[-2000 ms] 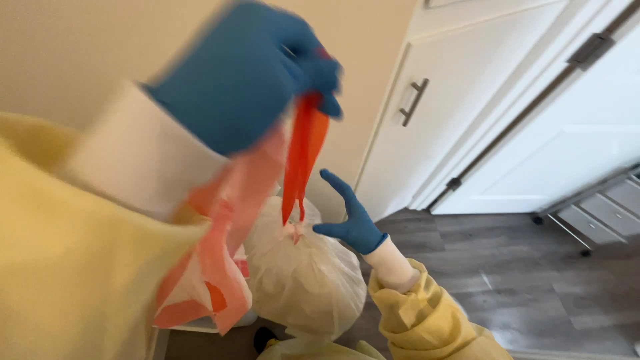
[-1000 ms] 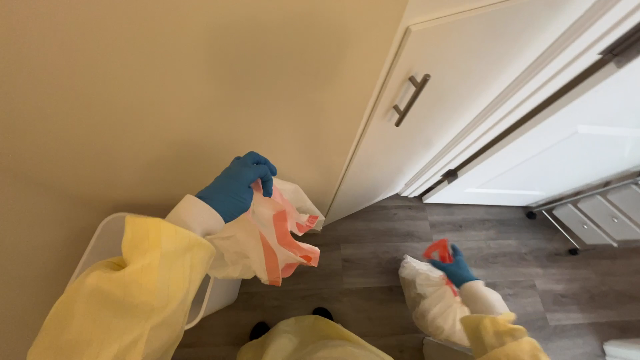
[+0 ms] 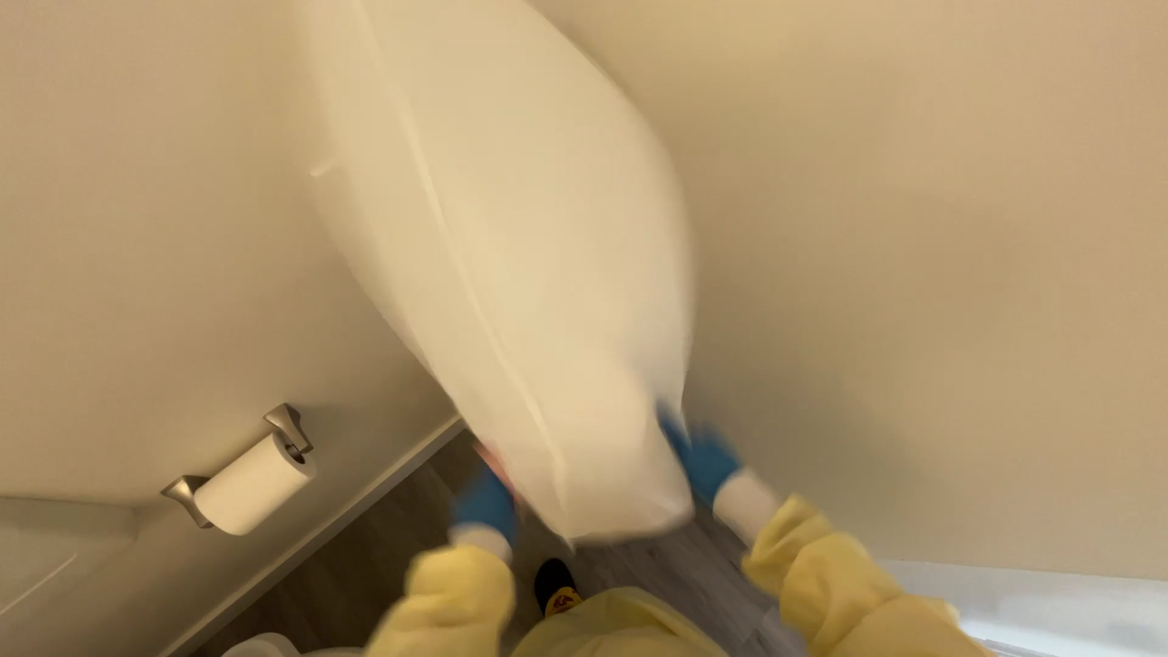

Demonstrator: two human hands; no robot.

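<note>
A large white plastic trash bag [image 3: 520, 246], blurred and puffed out with air, rises in front of me toward the top of the view. My left hand [image 3: 486, 504], in a blue glove, grips the bag's lower left edge, where a bit of red drawstring [image 3: 497, 467] shows. At the lower right edge of the bag is my right hand [image 3: 701, 461], also blue-gloved and blurred, closed on the plastic. Both arms wear yellow gown sleeves with white cuffs. The fingertips are partly hidden by the bag and the blur.
A toilet paper roll [image 3: 254, 485] hangs on a metal wall holder at the left. Beige walls [image 3: 912, 274] stand on both sides, with a baseboard [image 3: 319, 534] at the lower left. A dark shoe [image 3: 554, 584] is on the wood-look floor. White rounded objects show at the bottom left edge.
The crumpled bag with red drawstring in my left hand is now spread and filled with air, held by both hands. My right hand no longer holds the full tied bag. The view has turned far.
</note>
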